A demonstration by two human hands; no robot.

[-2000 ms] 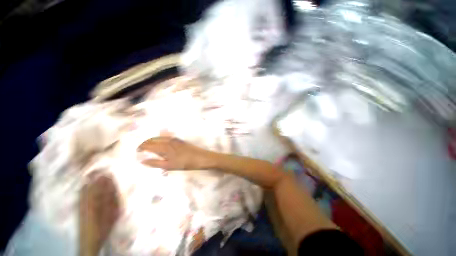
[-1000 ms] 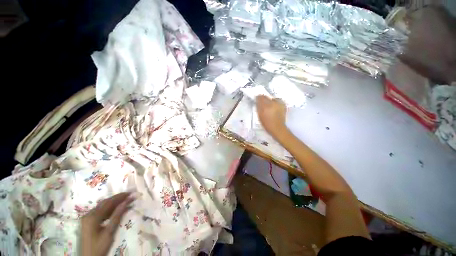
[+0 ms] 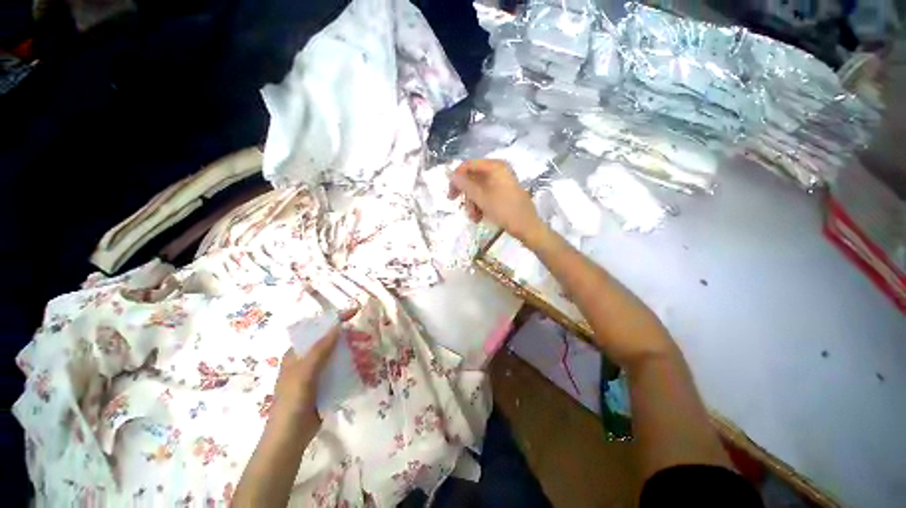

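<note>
A cream floral garment (image 3: 149, 397) lies spread and layered in front of me. My left hand (image 3: 303, 372) holds white hang tags (image 3: 338, 369) over it, thumb on top. My right hand (image 3: 487, 193) is raised above a frosty pile of loop pins (image 3: 452, 233), between the garments and the right table. Its fingertips are bent close together; whether they hold a thin pin cannot be made out. Loose white hang tags (image 3: 574, 205) lie on the near corner of the right table.
The white right table (image 3: 755, 317) has a wooden edge. Shiny polybag packets (image 3: 685, 79) are in rows at its back. A pale floral garment (image 3: 333, 109) is draped behind the work. Folded cloth strips (image 3: 179, 203) lie at left. A red-edged packet (image 3: 864, 243) is at far right.
My right hand has moved from the loose tags on the right table left to the loop pin pile. My left hand, seen empty before, now holds white tags.
</note>
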